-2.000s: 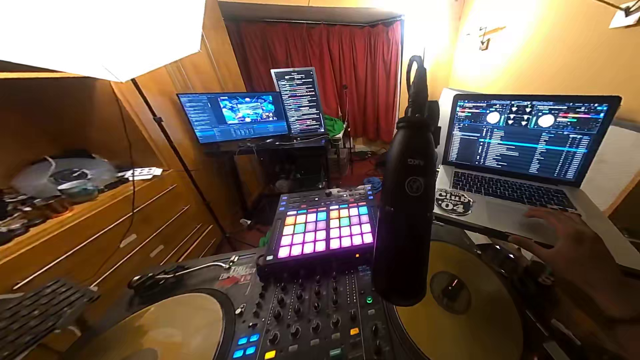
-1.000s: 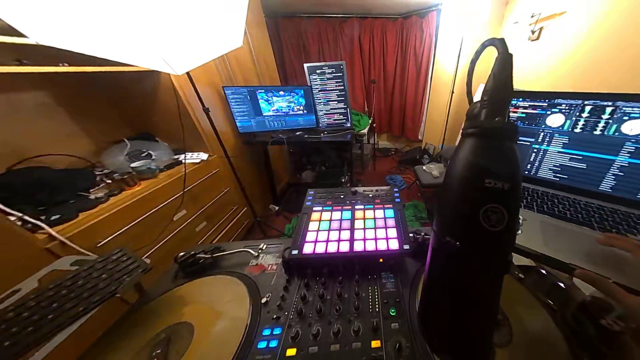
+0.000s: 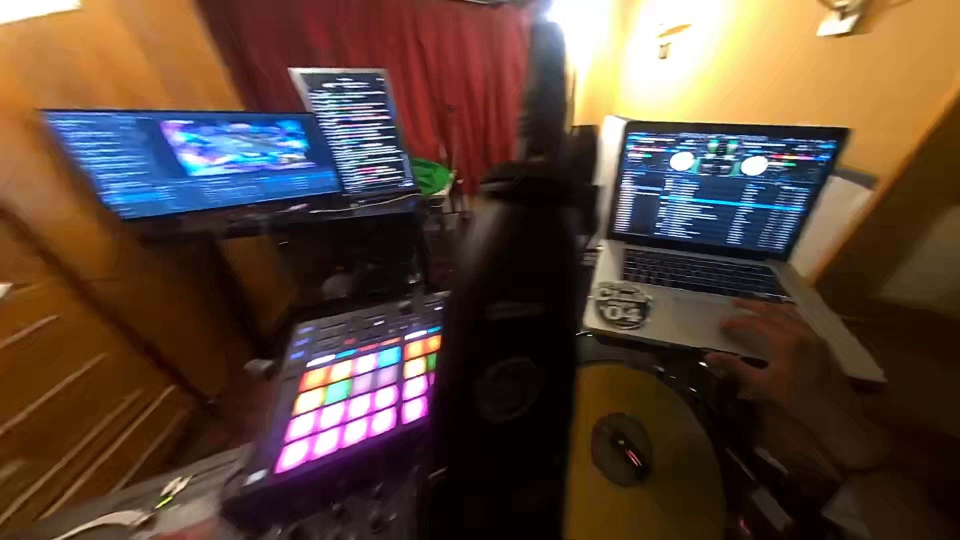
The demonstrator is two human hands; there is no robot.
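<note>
My right hand [image 3: 787, 367] rests on the front edge of a silver laptop [image 3: 675, 319], its fingers spread over the trackpad and palm rest, with nothing held. The laptop screen shows DJ software with two round deck displays. Below and left of the hand is a turntable with a yellow record [image 3: 645, 480]. A pad controller [image 3: 360, 397] with lit pink, orange, green and blue pads stands left of centre. A dark, blurred object marked AKG in an earlier view [image 3: 510, 337], apparently headphones, fills the middle foreground and hides part of the controller. My left hand is out of view.
A wide monitor [image 3: 225, 161] and an upright screen [image 3: 356, 131] stand on a dark desk at the back left. A red curtain [image 3: 465, 82] hangs behind them. Wooden drawers [image 3: 67, 420] and a slanting stand pole [image 3: 112, 307] are at the left.
The view has swung and moved closer to the laptop, which shows whole again after being cut off at the right edge. The right hand remains at the laptop's front.
</note>
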